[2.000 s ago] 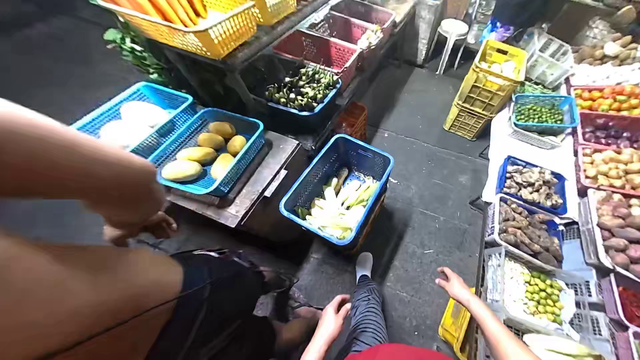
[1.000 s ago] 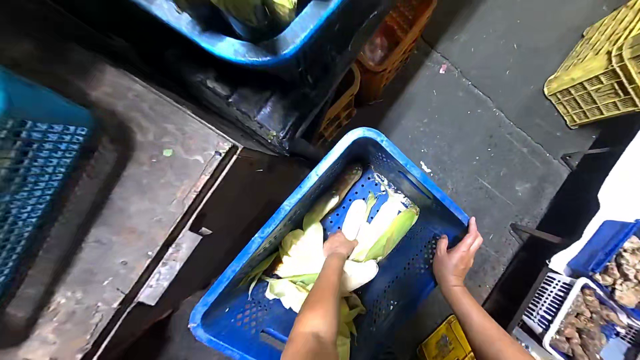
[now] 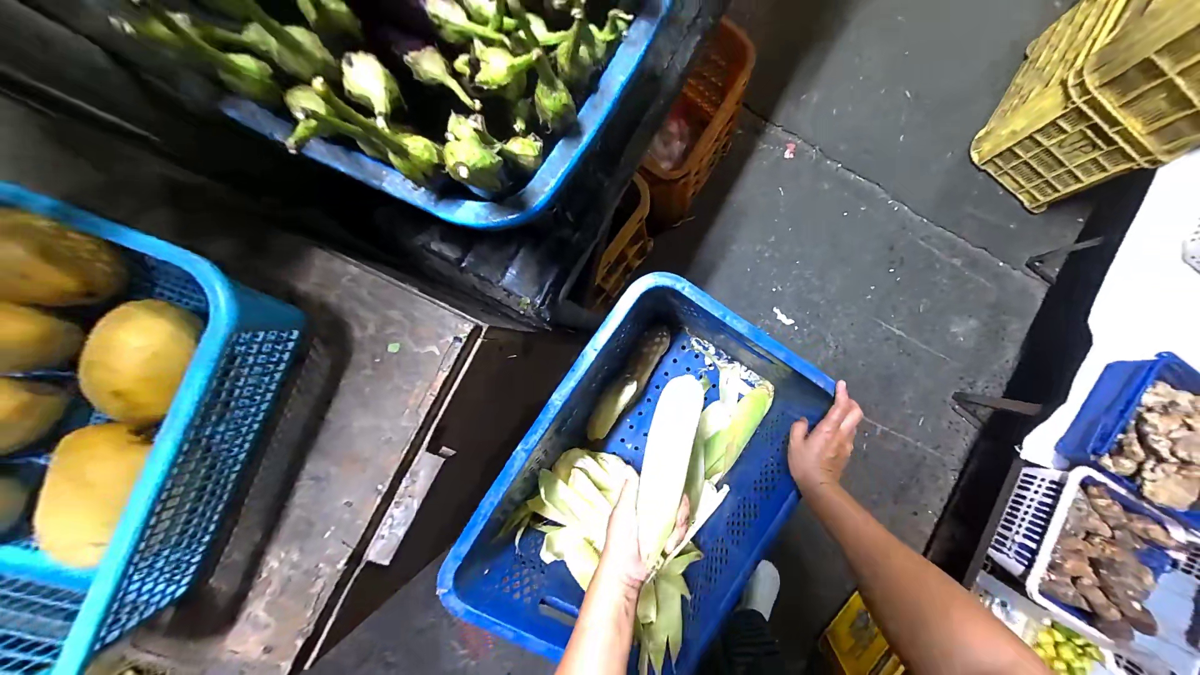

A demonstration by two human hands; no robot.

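Observation:
A blue plastic crate (image 3: 525,478) with perforated sides holds corn husks (image 3: 581,497) and corn cobs. My left hand (image 3: 637,539) is closed round the lower end of a pale, white ear of corn (image 3: 669,450), among loose husks. Beside that ear, to the right, lies a greener ear in its husk (image 3: 745,427). A thinner, brownish ear (image 3: 630,384) rests along the crate's upper left wall. My right hand (image 3: 827,439) grips the crate's right rim, fingers over the edge.
A light blue basket of yellow melons (image 3: 141,361) stands on a worn board at left. Above is a blue-rimmed crate of eggplants (image 3: 473,155). Orange crates (image 3: 698,122) stand behind. Yellow crates (image 3: 1078,122) and ginger-like roots (image 3: 1167,445) are at right.
Two seconds ago both my hands were outside the crate. One second ago my left hand was among the corn; now it holds the white ear. The view has swung and come closer.

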